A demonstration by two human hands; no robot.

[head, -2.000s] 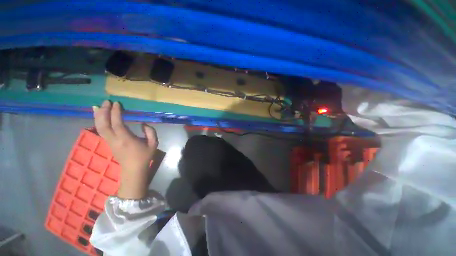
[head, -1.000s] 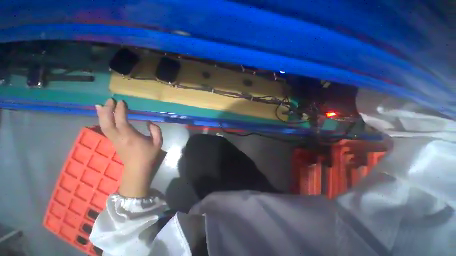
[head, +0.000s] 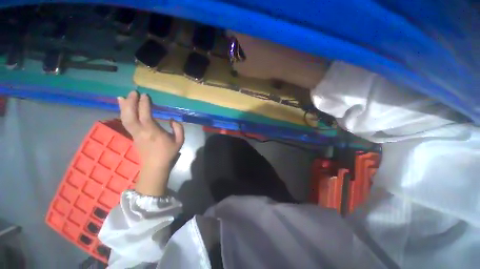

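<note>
My left hand (head: 152,134) is open, its fingertips at the blue rack edge (head: 195,116), and holds nothing. My right hand (head: 268,62) is inside the dim shelf, its fingers around a smartwatch body with a violet-lit screen (head: 235,49); the grip is partly in shadow. Dark smartwatch bodies stand in rows on the shelf, two of them (head: 150,53) (head: 197,65) on the yellow-tan board (head: 252,99). An orange-red compartment tray (head: 87,181) lies tilted below my left hand, mostly with vacant pockets and several dark watches at its lower end.
A green mat (head: 105,79) lies along the shelf, with a dark strip (head: 95,66) on it. Thin black cables run over the board. A blue upper rail (head: 316,31) crosses above my right arm. Stacked orange-red trays (head: 342,184) are below the shelf at right. My dark-clad leg (head: 242,165) is between.
My right hand and white sleeve have come into view inside the shelf, with a violet-lit watch at the fingers. The view has shifted, showing more watches at the back. My left hand stays at the rack edge.
</note>
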